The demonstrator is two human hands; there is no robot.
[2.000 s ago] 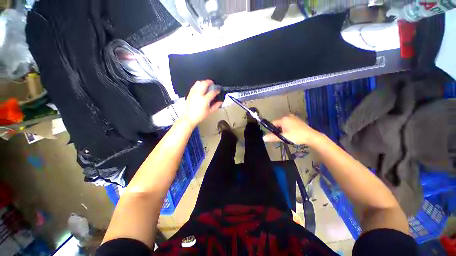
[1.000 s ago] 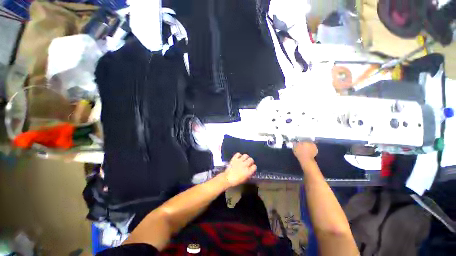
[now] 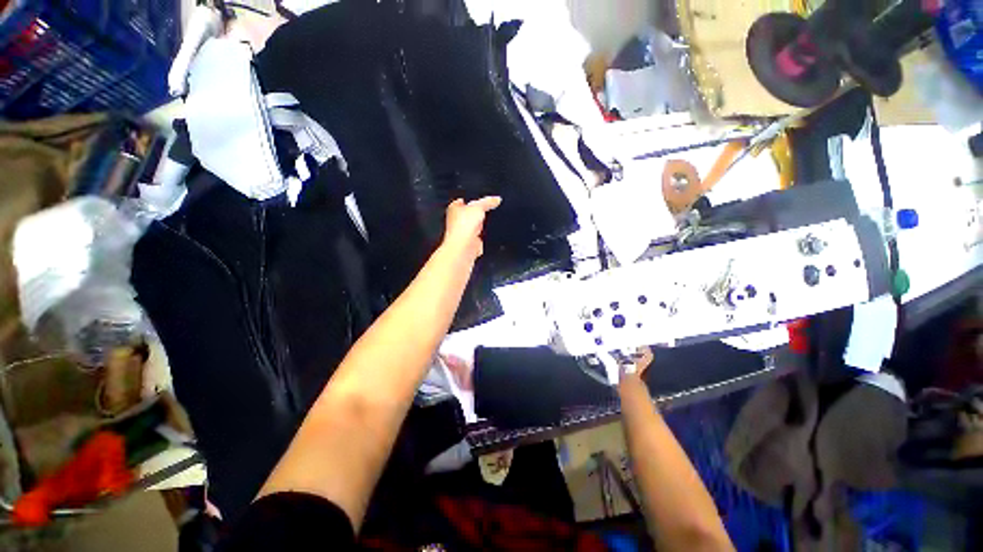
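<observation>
My left hand [image 3: 468, 224] is over the large stack of black garment pieces [image 3: 420, 119], its index finger extended and nothing visible in it. My right hand [image 3: 634, 367] is at the lower front edge of the white sewing machine head [image 3: 733, 286]. The head partly covers it, and what its fingers touch is hidden. A black fabric panel [image 3: 523, 383] lies on the table along the front edge, partly under the machine head. No scissors show.
A second black pile [image 3: 259, 313] lies at left, with white pieces [image 3: 229, 119] at its top. A clear plastic bag [image 3: 81, 270] and orange-red cloth [image 3: 81, 480] are far left. Dark thread cones [image 3: 792, 54] stand upper right. Grey-brown fabric [image 3: 776, 431] hangs lower right.
My left hand has left the panel's edge and reached up to the black stack. My right hand went from holding scissors to the machine's front edge. The view has shifted up and left.
</observation>
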